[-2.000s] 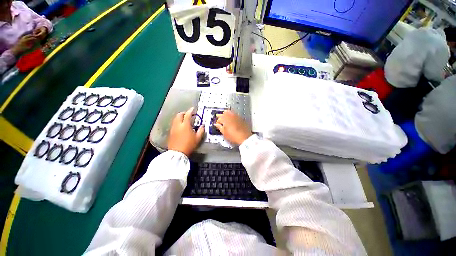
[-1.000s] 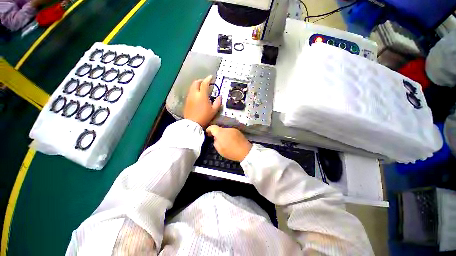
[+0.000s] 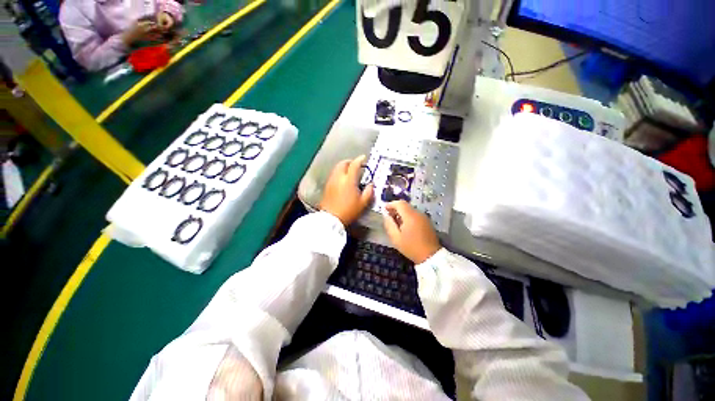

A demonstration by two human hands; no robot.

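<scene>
The silver fixture base plate (image 3: 440, 176) lies under the camera head. The black inspection fixture (image 3: 399, 182) sits on it with a round ring-like shape in its seat. My left hand (image 3: 346, 190) is at the plate's left side, holding a thin black ring part (image 3: 366, 175) between thumb and fingers. My right hand (image 3: 411, 229) is at the plate's front edge, just below the fixture, fingers slightly curled; no part shows in it.
A left tray (image 3: 159, 228) with rows of rings lies on the green belt. A right tray stack (image 3: 572, 196) has rings at its far right. Keyboard (image 3: 379, 274) and mouse (image 3: 549, 307) are in front. Camera head (image 3: 411, 35) and monitor (image 3: 619, 35) stand behind. A person's hands (image 3: 149, 30) show upper left.
My right hand first left the fixture, moved beside my left hand, then came back to the plate's front edge. My left hand still holds the ring. The view has shifted.
</scene>
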